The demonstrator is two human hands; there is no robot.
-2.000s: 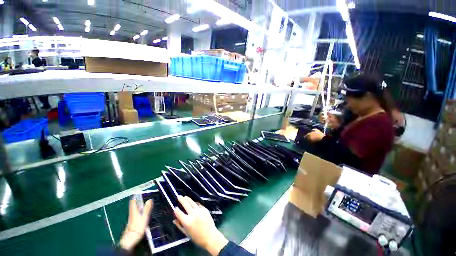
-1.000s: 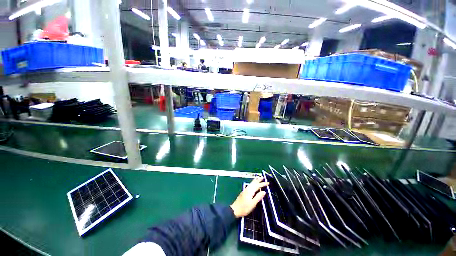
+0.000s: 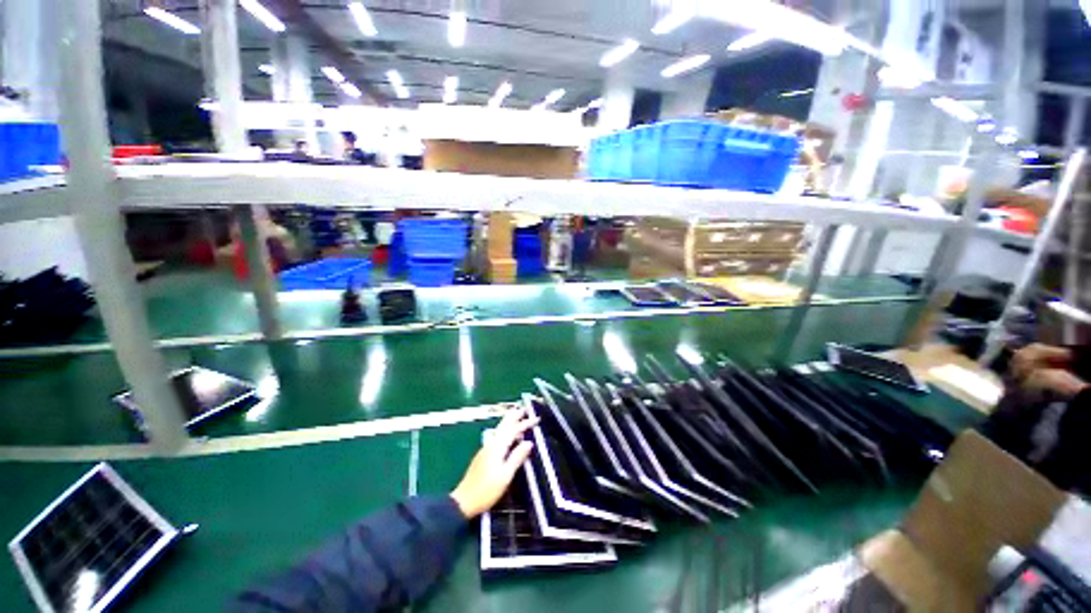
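Note:
My left hand (image 3: 494, 465) reaches from the lower left in a dark sleeve. Its fingers are at the top left corner of the front solar panel, at the near end of a row of panels (image 3: 706, 437). The row leans in overlap across the belt, pale frame edges showing. The lowest panel (image 3: 538, 541) lies cells up, partly under the others. A separate solar panel (image 3: 93, 545) lies cells up at the lower left, with a small tip at its right corner. My right hand is out of the picture.
Green conveyor belt (image 3: 299, 479) with pale rails. Another panel (image 3: 203, 395) lies behind a shelf post (image 3: 114, 263). A cardboard divider (image 3: 975, 509) stands at the lower right, beside part of the bench meter (image 3: 1035, 589). Another person's hands (image 3: 1053, 371) are at the right edge.
The view swings left, then partly back right. My right hand has left the picture. My left hand has moved from the lowest panel's left side to the front panels' top corner.

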